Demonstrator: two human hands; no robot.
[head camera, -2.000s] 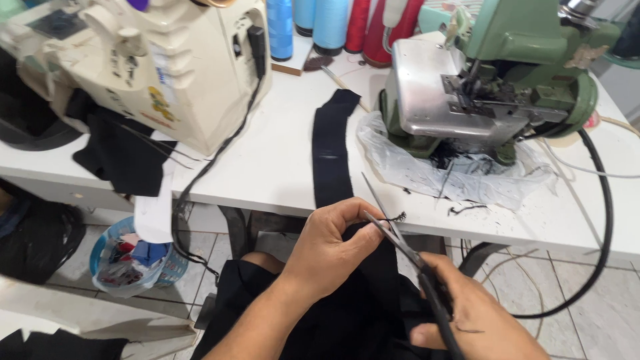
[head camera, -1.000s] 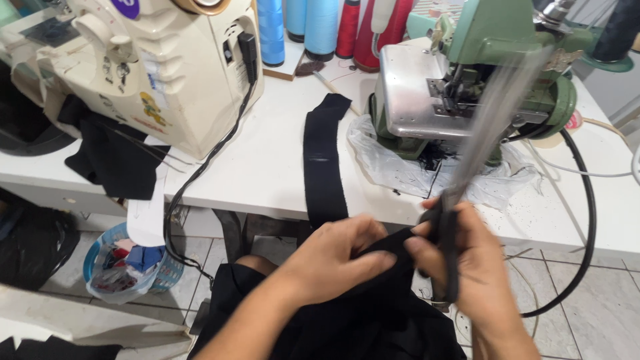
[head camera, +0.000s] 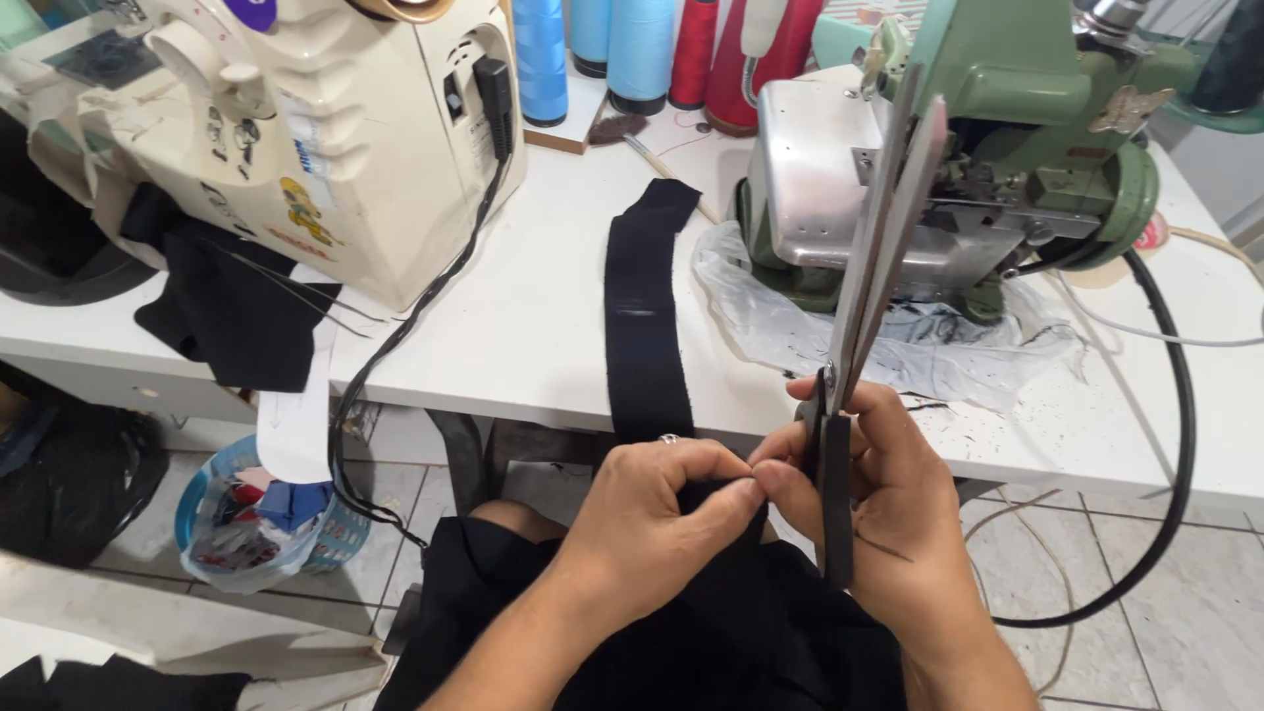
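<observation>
My left hand (head camera: 657, 523), a ring on one finger, pinches the edge of black fabric (head camera: 731, 602) above my lap. My right hand (head camera: 879, 504) meets it fingertip to fingertip at that edge and also holds scissors (head camera: 839, 395) with dark handles. Their long metal blades point up, a narrow gap between the tips, in front of the green machine. Beyond my left hand, a strip of black fabric (head camera: 647, 316) lies on the white table and runs down over its front edge; its lower end is hidden behind my hand.
A cream Singer sewing machine (head camera: 395, 148) stands left, its black cord hanging over the table edge (head camera: 533, 407). At right, a green and silver sewing machine (head camera: 820, 178) rests on clear plastic with black lint. Thread cones (head camera: 637, 49) stand behind; a blue basket (head camera: 346, 533) of scraps is below left.
The scissors, pointing up and left near my left fingertips two seconds ago, now point upward in my right hand. My right fingertips have come to the fabric edge beside my left ones.
</observation>
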